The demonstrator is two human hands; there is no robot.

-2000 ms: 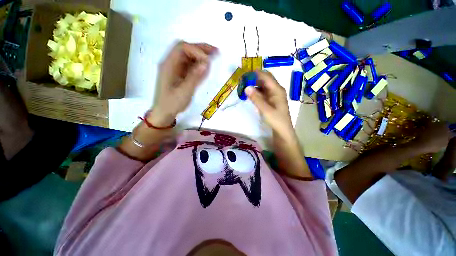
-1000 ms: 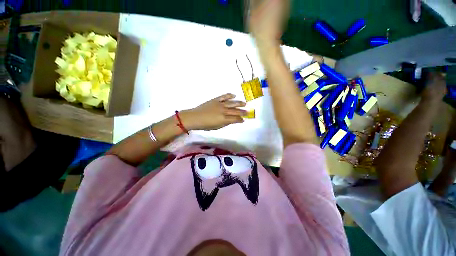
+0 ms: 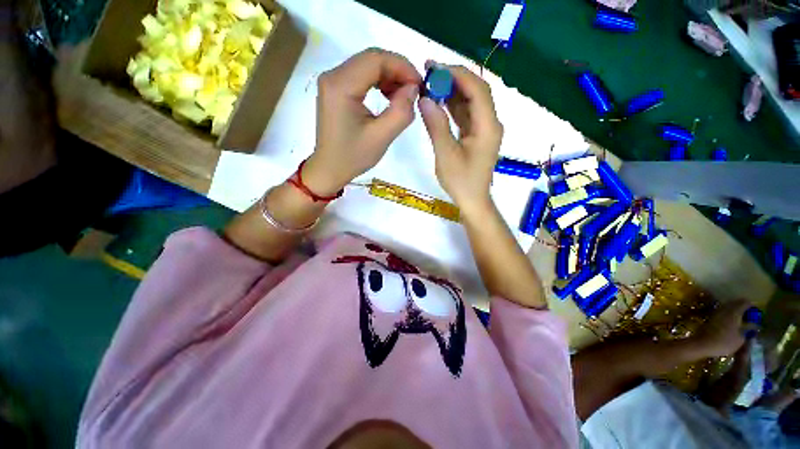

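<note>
My right hand [image 3: 465,131] holds a small blue battery cell [image 3: 439,83] end-on above the white work sheet [image 3: 351,226]. My left hand [image 3: 364,114] is beside it, with thumb and forefinger pinched together close to the cell; whether they grip anything is too small to tell. A gold taped strip [image 3: 412,200] lies on the sheet below my hands, its right end near my right wrist. A heap of blue cells [image 3: 605,228] with cream pads lies to the right, with single cells beside it.
An open cardboard tray [image 3: 254,88] of yellow pieces [image 3: 202,57] stands at left. Gold strips [image 3: 680,324] lie at lower right near another person's arm [image 3: 649,355]. A grey metal bar [image 3: 719,186] is at right. The green conveyor [image 3: 544,83] carries blue cells and pink pieces.
My right hand has come back from the belt with a blue cell in it. My left hand has left the gold strip and risen to the cell. The view has turned.
</note>
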